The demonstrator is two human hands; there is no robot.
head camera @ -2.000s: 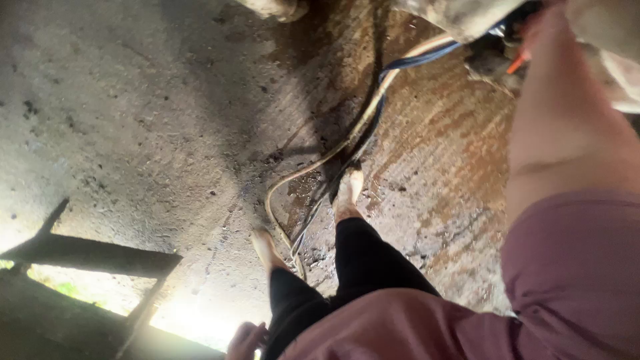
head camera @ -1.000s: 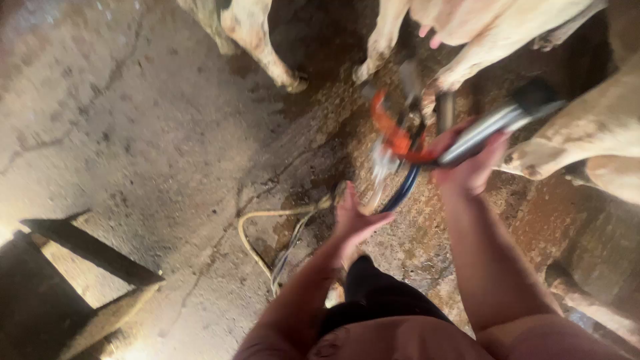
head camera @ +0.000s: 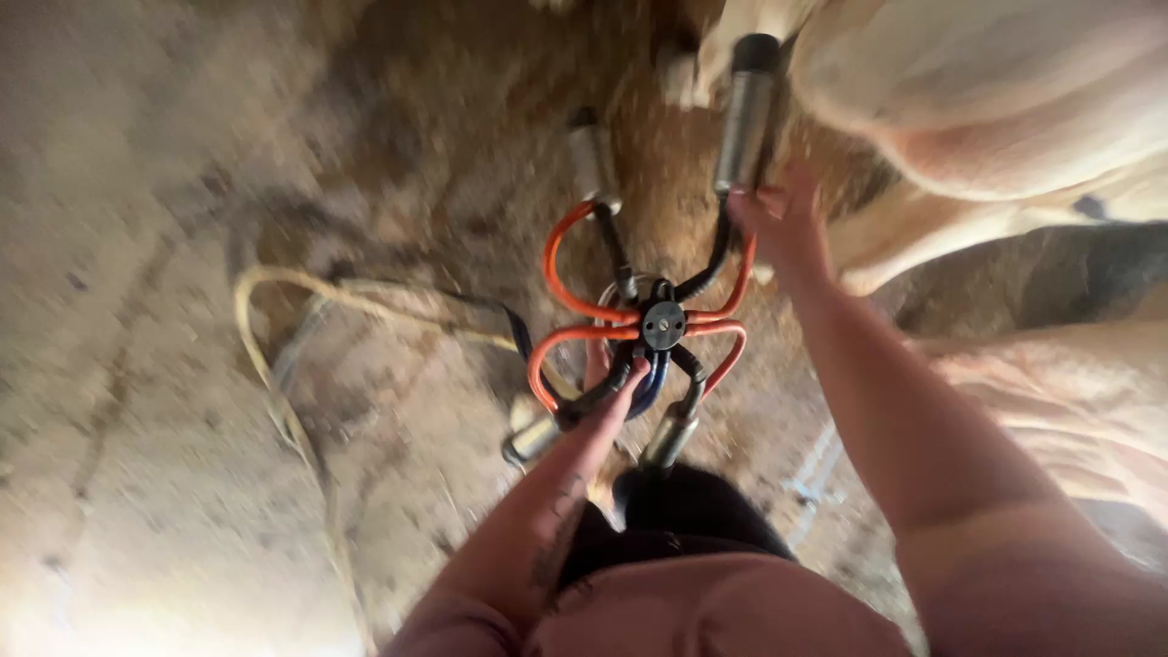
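Note:
My left hand (head camera: 620, 379) is under the black claw (head camera: 663, 326) of a milking cluster and supports it from below; most of its fingers are hidden. Orange pulse tubes and black milk tubes run from the claw to several metal teat cups. My right hand (head camera: 785, 219) grips the lower end of the upper right teat cup (head camera: 745, 119), which points away from me. Another teat cup (head camera: 593, 164) stands out at the upper left. Two more hang below the claw, one (head camera: 671, 438) near my legs and one (head camera: 532, 440) beside my left forearm.
At the right are a cow's pale udder (head camera: 967, 155) and legs, close to my right hand. A yellowish hose (head camera: 265, 365) loops over the wet, dirty concrete floor (head camera: 137, 319) at the left, with a dark hose beside part of it.
The cluster, blurred and bunched between my hands a second ago, now has its cups spread around the claw. My left hand, out to its side then, is now beneath the claw.

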